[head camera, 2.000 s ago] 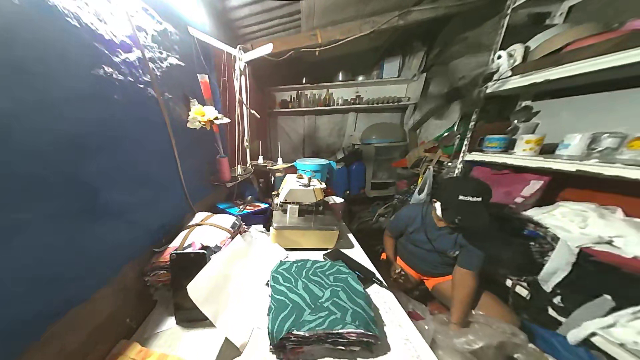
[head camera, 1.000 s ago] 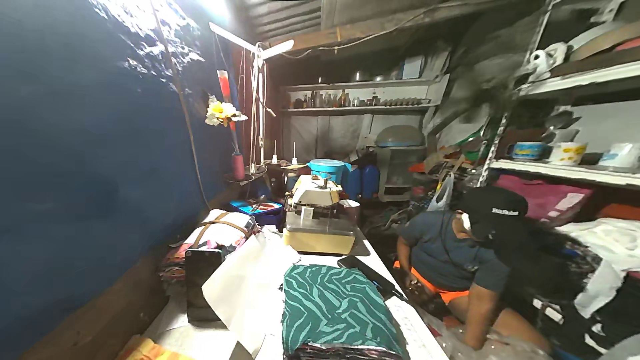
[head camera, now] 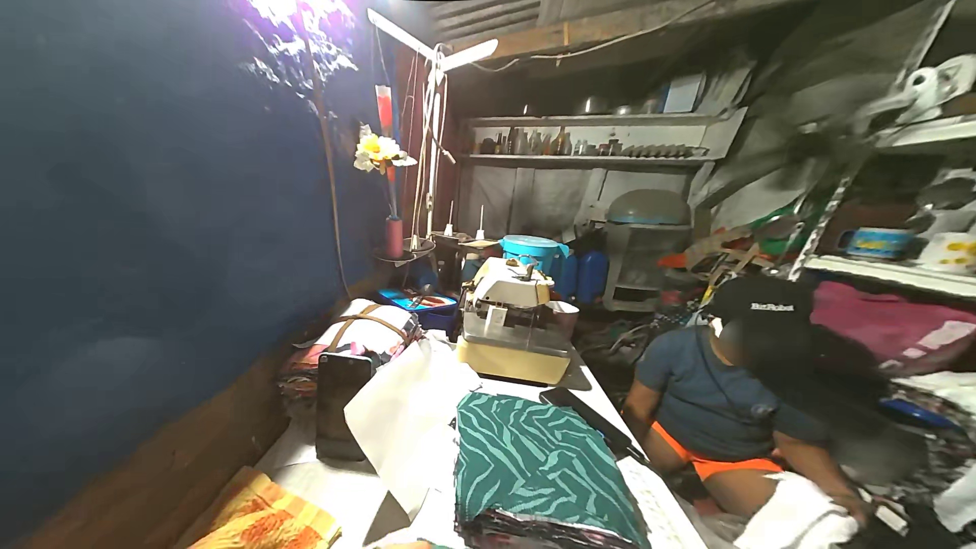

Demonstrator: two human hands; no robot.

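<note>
Neither of my hands can be made out; a small skin-toned sliver at the bottom edge is too slight to identify. A stack of folded fabric pieces (head camera: 545, 465), teal with lighter wavy stripes on top, lies on the white-covered table. Left of it, a large sheet of white paper (head camera: 404, 419) stands partly curled beside an upright dark phone or tablet (head camera: 343, 408). Behind the stack sits a sewing machine (head camera: 515, 335) with a cream base. A long black object (head camera: 591, 419) rests along the right table edge. Yellow-orange cloth (head camera: 267, 515) lies at the lower left.
A seated person (head camera: 717, 404) in a dark cap is close to the table's right side, one hand at a white cloth (head camera: 801, 515). A strapped fabric bundle (head camera: 362, 335) lies by the blue wall. A thread stand (head camera: 435, 145) rises behind. Shelves (head camera: 595, 160) line the back.
A white cloth now shows by the seated person's hand and lap, where the earlier frames show none. The view has swung left.
</note>
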